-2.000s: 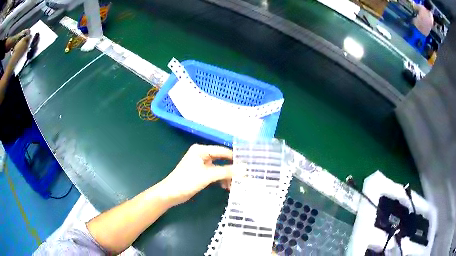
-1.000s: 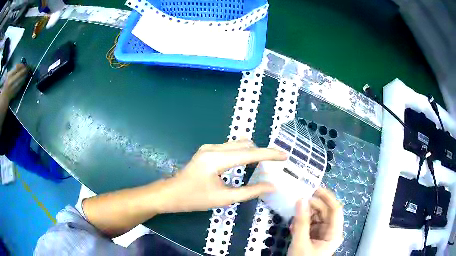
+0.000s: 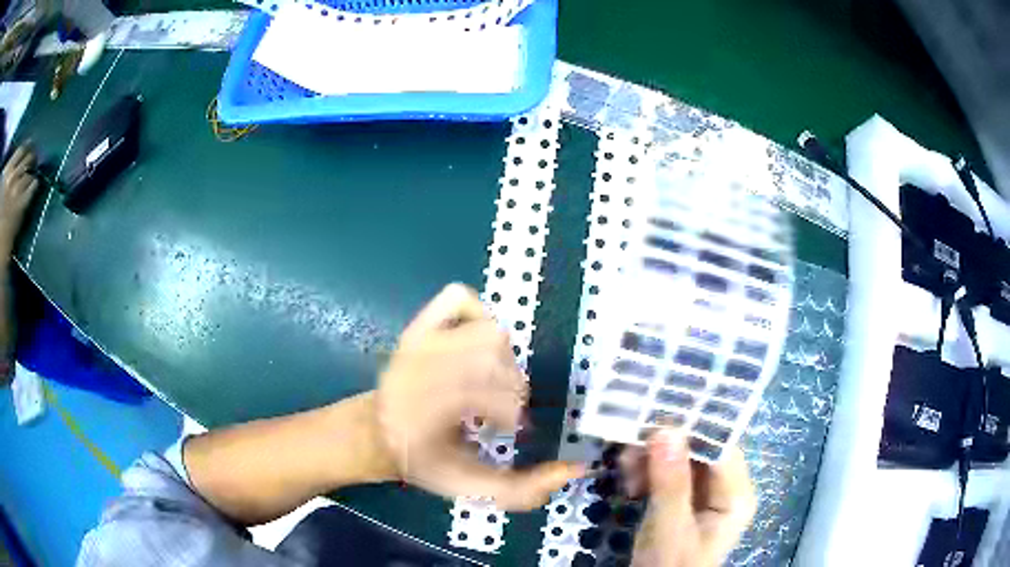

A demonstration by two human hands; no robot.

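Observation:
The label sheet [image 3: 703, 299], white with rows of small dark rectangles, is blurred and stands over the bench, held at its lower edge by my right hand [image 3: 692, 498]. My left hand [image 3: 460, 404] is blurred, just left of the sheet, over a perforated white strip [image 3: 521, 233]; its thumb points at the sheet's lower corner, and I cannot tell if it holds anything. A second perforated strip [image 3: 607, 199] runs partly under the sheet. Round black pads [image 3: 609, 543] show below the sheet, and the clear pad sheet [image 3: 814, 377] lies to its right.
The blue plastic basket [image 3: 377, 107] with white paper [image 3: 388, 61] stands at the back. A white foam tray [image 3: 875, 166] with black units [image 3: 928, 410] is at the right. Another black unit [image 3: 102, 153] lies far left, near another person's hand [image 3: 17, 183]. Rubber bands lie beside the basket.
The label sheet was laid lower and curved between both hands; now it is raised more upright in my right hand. My left hand has drawn back to the left. The view has shifted downward.

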